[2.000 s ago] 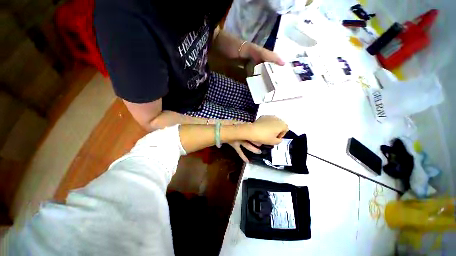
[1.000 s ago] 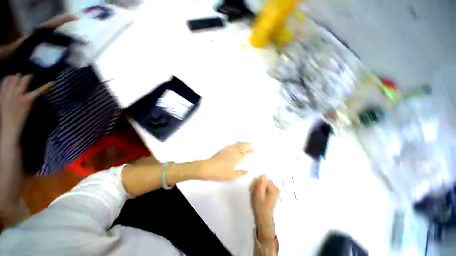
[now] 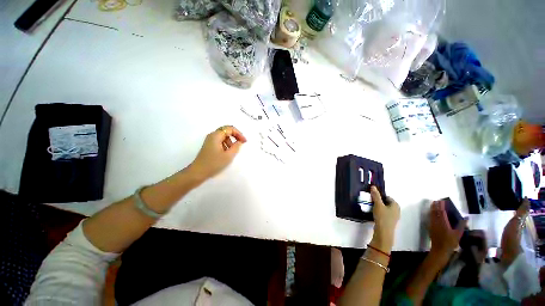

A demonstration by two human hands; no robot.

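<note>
My right hand (image 3: 385, 209) holds the lower right edge of a black insert tray (image 3: 351, 170) on the table. Two white earbuds (image 3: 366, 176) and a white charging case (image 3: 365, 201) show in it. My left hand (image 3: 219, 150) is over the table, fingers curled; whether it holds anything is unclear. Leaflets (image 3: 276, 143) lie fanned on the table to its right, faint against the white. Another black tray (image 3: 66, 173) lies at the far left with a white leaflet (image 3: 74, 142) and a thin white cable on it.
The table (image 3: 179, 77) bears a black phone (image 3: 284, 75), a leaflet stack (image 3: 309, 106), a bag of cables (image 3: 236, 51), a tape roll (image 3: 289, 25), a green-labelled bottle (image 3: 318, 16), and clear bags (image 3: 388, 36). At right, another person's hands (image 3: 443, 227) hold a dark tray.
The view has swung right. My right hand, earlier closed on the table, now grips a black tray with earbuds. My left hand has lifted its fingers into a curl.
</note>
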